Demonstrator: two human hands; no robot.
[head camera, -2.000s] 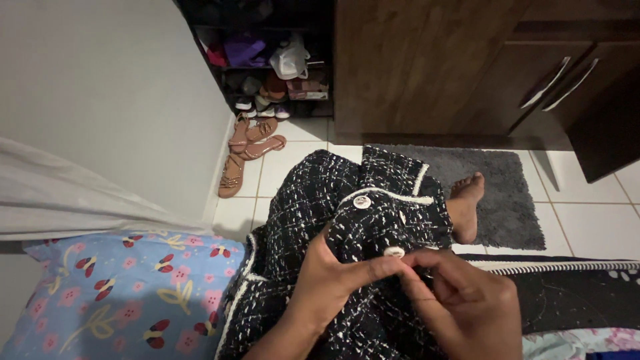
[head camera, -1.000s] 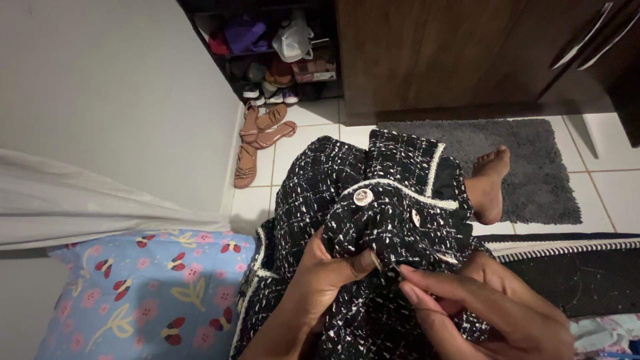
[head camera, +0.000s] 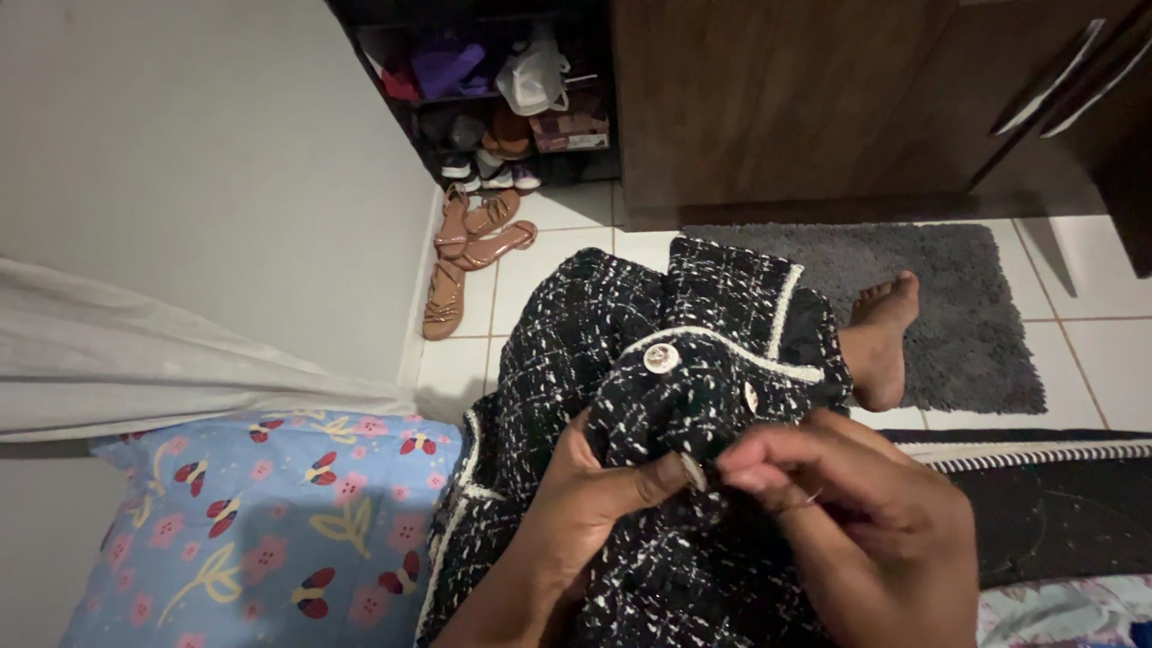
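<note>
A black-and-white tweed garment with white braided trim lies across my lap. My left hand grips its cloth, the thumb against a button seen edge-on. Just right of that button, my right hand has thumb and forefinger pinched together; whatever is between the fingertips is too small to make out. A round, light metallic-looking button sits on the cloth above my left hand, and another button shows side-on above my right fingertips.
On the left lies a blue floral pillow. Brown sandals rest on the tiles by a shoe shelf. A dark wooden cabinet stands beyond a grey shaggy rug, with a bare foot at the rug's edge.
Two seconds ago my fingertips met beside a button facing up; now that area of cloth is tilted and a button there shows edge-on. My right fingertips are slightly apart from my left thumb.
</note>
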